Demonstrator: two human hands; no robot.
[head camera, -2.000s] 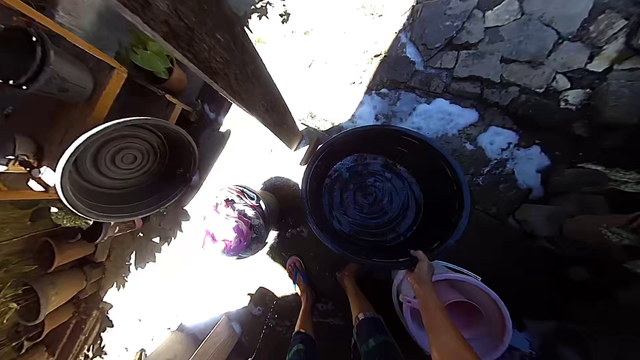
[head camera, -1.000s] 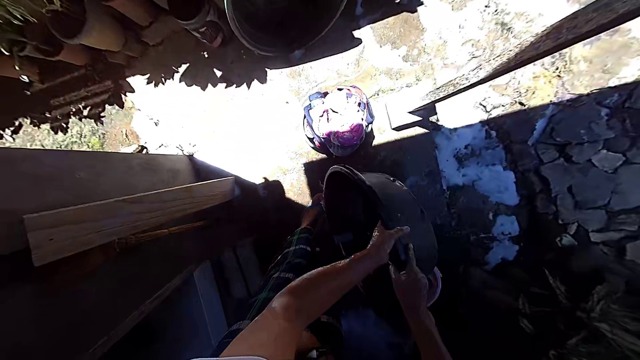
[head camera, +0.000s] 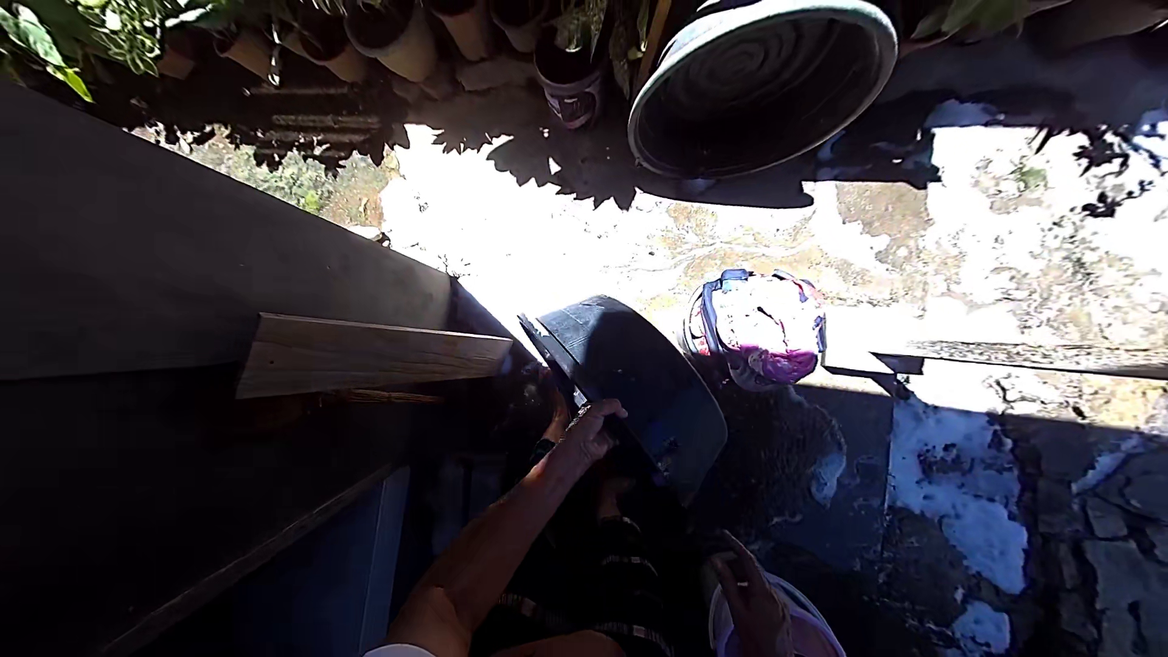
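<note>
A large black plastic tub (head camera: 652, 388) stands tilted on its side, its outer wall facing right. My left hand (head camera: 595, 433) grips its rim near the middle of the view. Lower right, my right hand (head camera: 750, 584) is off the tub, fingers apart, over a pale pink bucket (head camera: 803, 616); whether it touches the bucket cannot be told. A bucket heaped with white and magenta cloth (head camera: 766, 333) stands in the sun to the right of the tub.
Another wide tub (head camera: 762, 91) leans at the top, beside several potted plants (head camera: 397, 41). A wooden plank (head camera: 374, 356) juts in from the left by a pale panel (head camera: 182, 246). White foam (head camera: 958, 493) lies on the paving at right, near a beam (head camera: 1031, 356).
My right hand has let go of the black tub and moved to the pink bucket. The tub, in my left hand, has swung over and shows its outside. The view has shifted.
</note>
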